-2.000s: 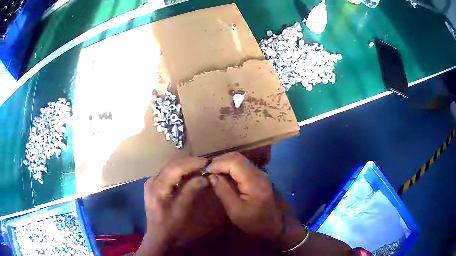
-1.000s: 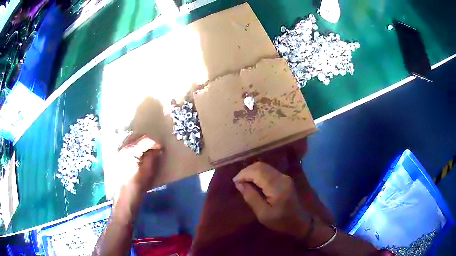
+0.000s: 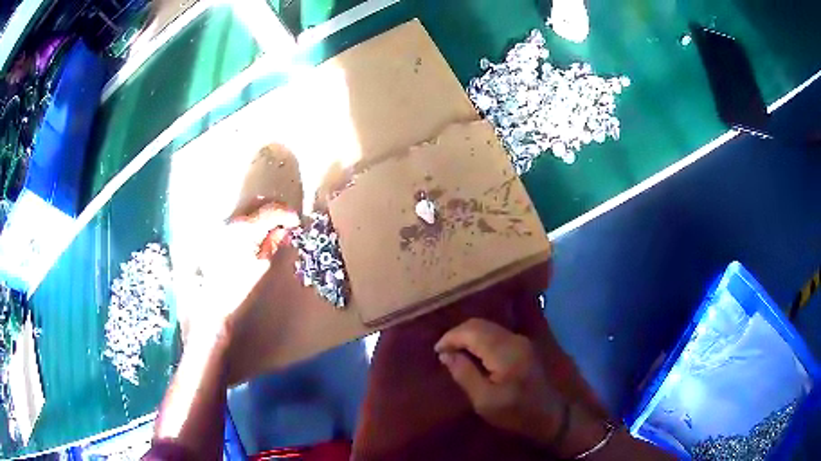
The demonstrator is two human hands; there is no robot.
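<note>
My left hand [image 3: 239, 261] is over the large cardboard sheet [image 3: 279, 338], overexposed by glare. Its fingertips are at the left edge of the heap of dark-silver ring parts [image 3: 322, 263]; whether they hold one I cannot tell. My right hand [image 3: 495, 374] is in front of the bench, below the small cardboard pad [image 3: 387, 252], fingers curled together. No stick or part is discernible in it. The pad has brown stains and a small white dab or cap [image 3: 425, 211] on it. A larger heap of whitish-silver pieces [image 3: 554, 103] lies on the green top to the right.
A pale heap of parts [image 3: 137, 306] lies left of the sheet. A white bottle [image 3: 569, 18] and a flat black phone [image 3: 731, 79] are at the back right. A blue bin with white liner [image 3: 729, 369] is at lower right; another blue bin's edge [image 3: 117, 447] shows at lower left.
My hands were together in front of the bench and have parted. My left hand went out over the sheet, then right to the ring heap. My right hand stayed in front of the bench.
</note>
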